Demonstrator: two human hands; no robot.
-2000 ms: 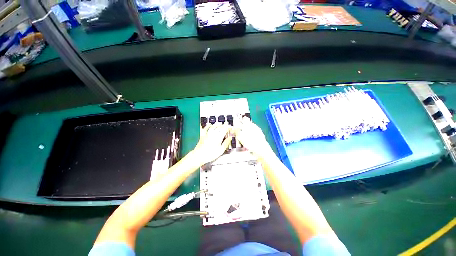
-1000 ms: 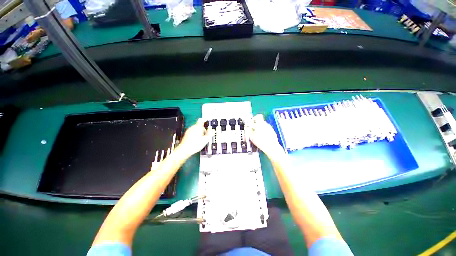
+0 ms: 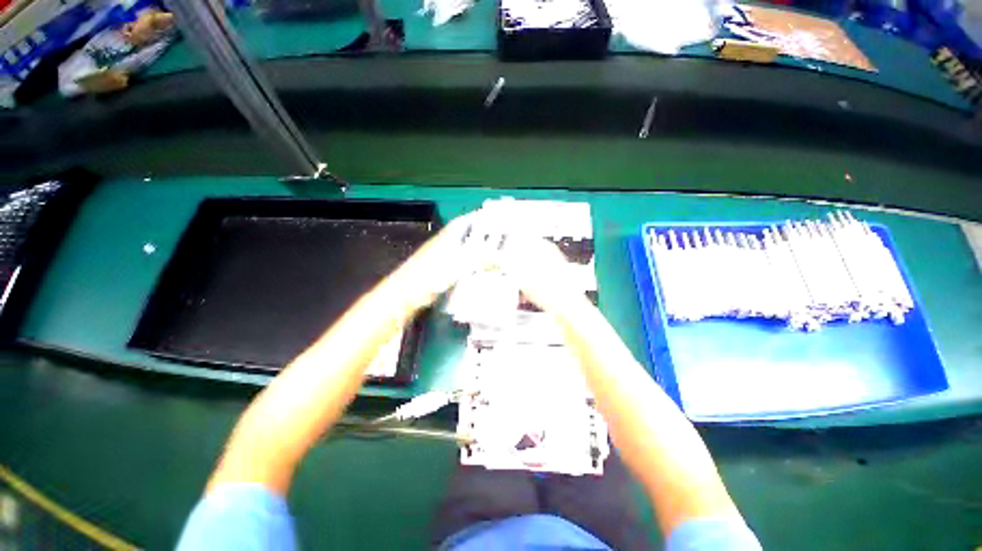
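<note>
The pale fixture [image 3: 533, 404] stands upright in front of me, its far half partly covered by my hands. Dark holders [image 3: 578, 251] show at its right side. My left hand [image 3: 465, 253] and my right hand [image 3: 528, 267] are close together over the far half. Glare blurs the fingers, and whether they hold units cannot be told. White pen-shaped units [image 3: 775, 274] lie side by side in the blue tray [image 3: 802, 393] on the right. The black tray [image 3: 291, 285] on the left has a few white units near its right side, partly behind my left arm.
A cable with a white connector [image 3: 425, 406] runs to the fixture's left side. A metal post [image 3: 253, 92] rises behind the black tray. Two loose units [image 3: 648, 117] lie on the dark central strip. A black box of white pieces [image 3: 552, 41] stands on the facing bench.
The view has shifted left, so the trays and fixture appear farther right. My hands have moved from the fixture's two sides to close together over its holders, now mostly covered.
</note>
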